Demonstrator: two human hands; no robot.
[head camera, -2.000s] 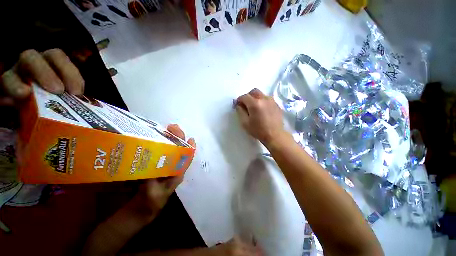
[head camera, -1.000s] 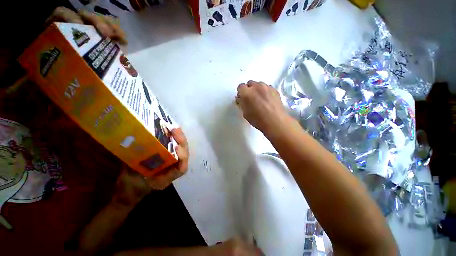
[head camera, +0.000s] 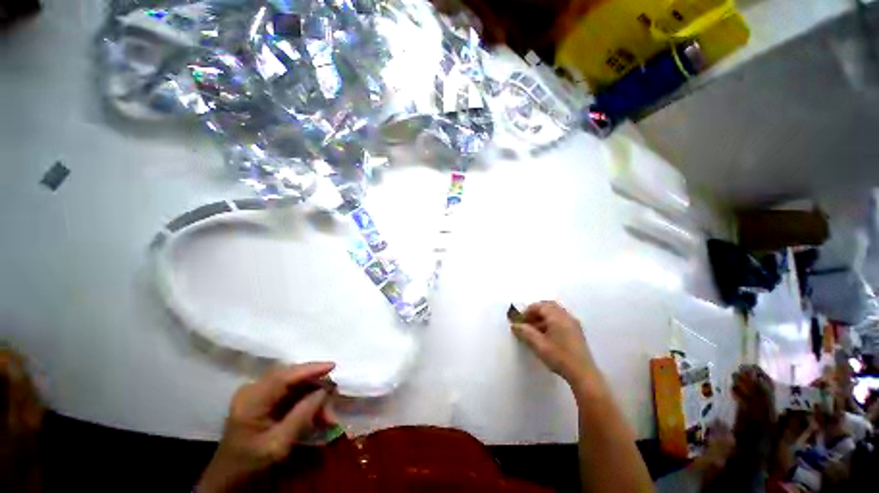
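My left hand is near the table's front edge, its thumb and fingers pinched at the end of the white backing strip. A small green piece shows just below these fingers; its hold is unclear. The strip curves in a wide loop on the table, with grey squares on its far part. My right hand is at centre right, pinching a small dark sticker at its fingertips. A sticker strip with shiny squares runs from the silvery pile towards the middle.
A loose grey sticker lies at the left. Long pale bundles and a yellow bag are at the far right. An orange-sided box stands at the right near another person's hands. A blurred hand shows at the left edge.
The view has swung right, away from the neighbour's orange box and towards the strips. My left hand, earlier blurred at the bottom edge, now shows clearly. My right hand now shows a dark sticker.
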